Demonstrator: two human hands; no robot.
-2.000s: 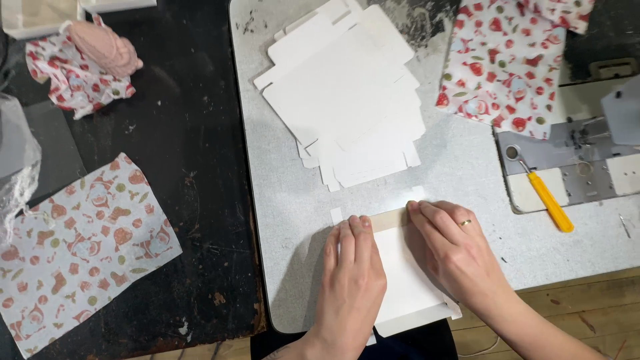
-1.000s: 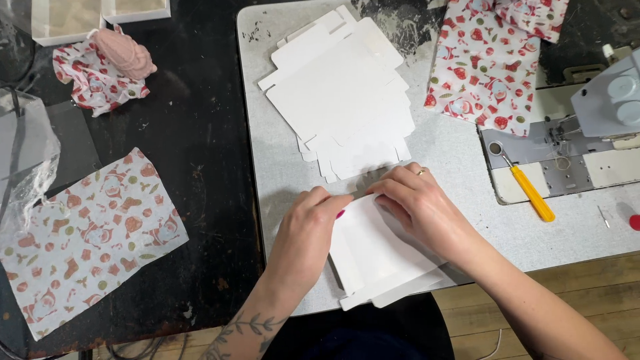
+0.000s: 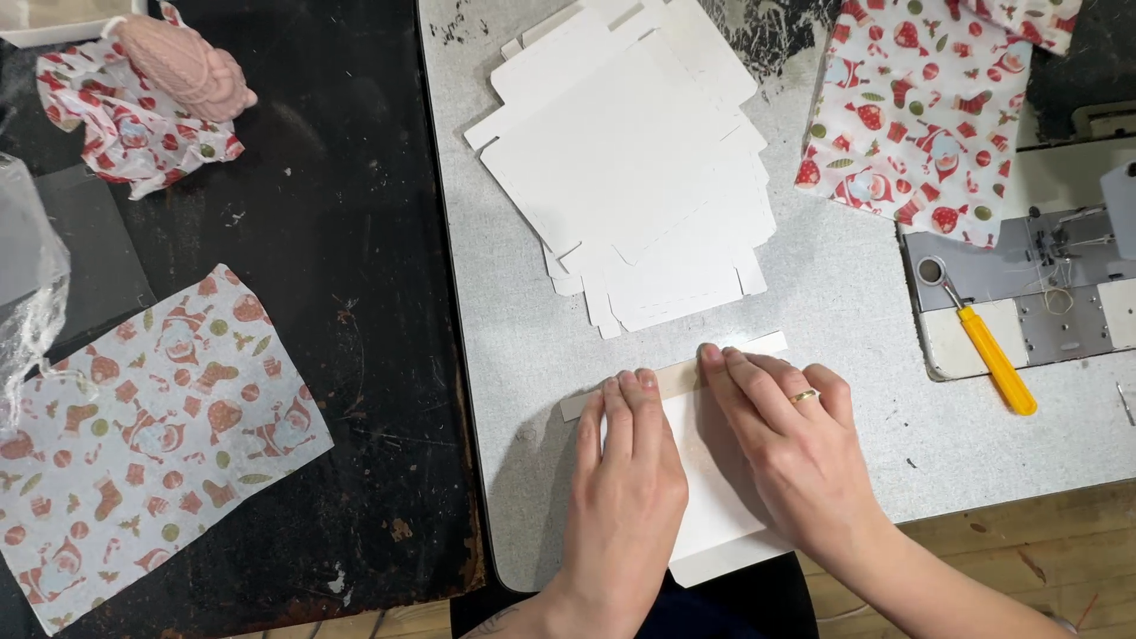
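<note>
A white cardboard box blank [image 3: 710,506] lies near the front edge of the grey table, partly under both hands. My left hand [image 3: 632,461] lies flat with its fingertips on the left part of the blank's folded far flap [image 3: 679,379]. On the right part of that flap press the fingertips of my right hand [image 3: 785,426], which wears a ring. The two hands are apart. Beyond them lies a stack of flat white box blanks [image 3: 621,160]. My palms hide the sides of the blank.
On the black table at left lie patterned paper [image 3: 169,435], a pink figurine [image 3: 186,67] on crumpled paper, clear plastic [image 3: 31,275] and part of a box [image 3: 71,22]. At right are more patterned paper [image 3: 923,115], a sewing machine bed [image 3: 1065,302] and a yellow-handled tool [image 3: 998,359].
One second ago my hands were at the blank's far edge, with its left side raised. Now my fingers lie flat along the folded far flap.
</note>
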